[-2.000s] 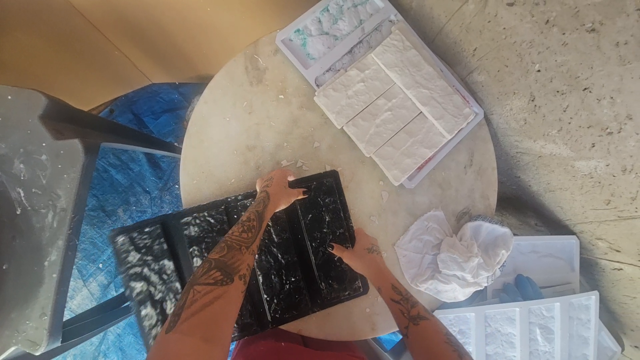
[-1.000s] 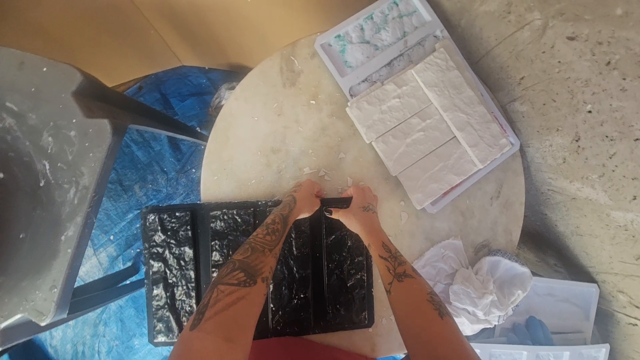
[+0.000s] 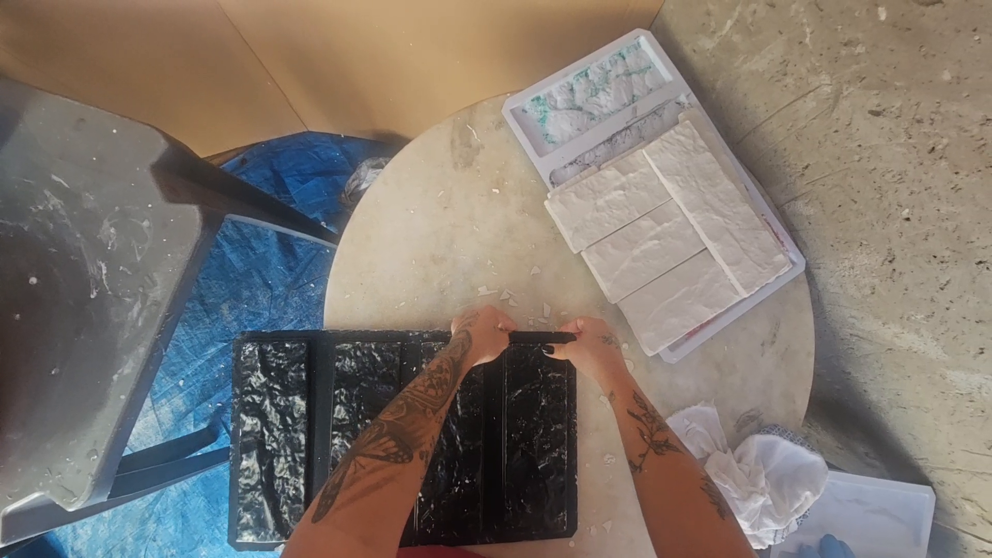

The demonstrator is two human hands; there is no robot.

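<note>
A black plastic mould tray (image 3: 539,449) with several stone-textured compartments lies near me, overhanging the left side of the round table. My left hand (image 3: 482,333) grips its far rim. A short way to the right, my right hand (image 3: 585,346) pinches the same rim near the far right corner, thumb on the near side. Small white chips (image 3: 508,295) lie on the tabletop just beyond my hands. My forearms hide parts of the tray. Farther right, off-white stone-textured plaster tiles (image 3: 643,232) rest on a white mould tray (image 3: 593,101).
The round table (image 3: 411,232) has a crumpled white cloth (image 3: 756,473) at its lower right. Beyond that are a white tray (image 3: 891,504) and a blue glove (image 3: 829,547). A grey plastic chair (image 3: 85,271) stands left over a blue tarp (image 3: 256,271). Brown board (image 3: 349,62) rises behind.
The black tray has turned from slanted to nearly square with my view. My right hand has moved from its right side to the far rim, near my left hand. The view has shifted.
</note>
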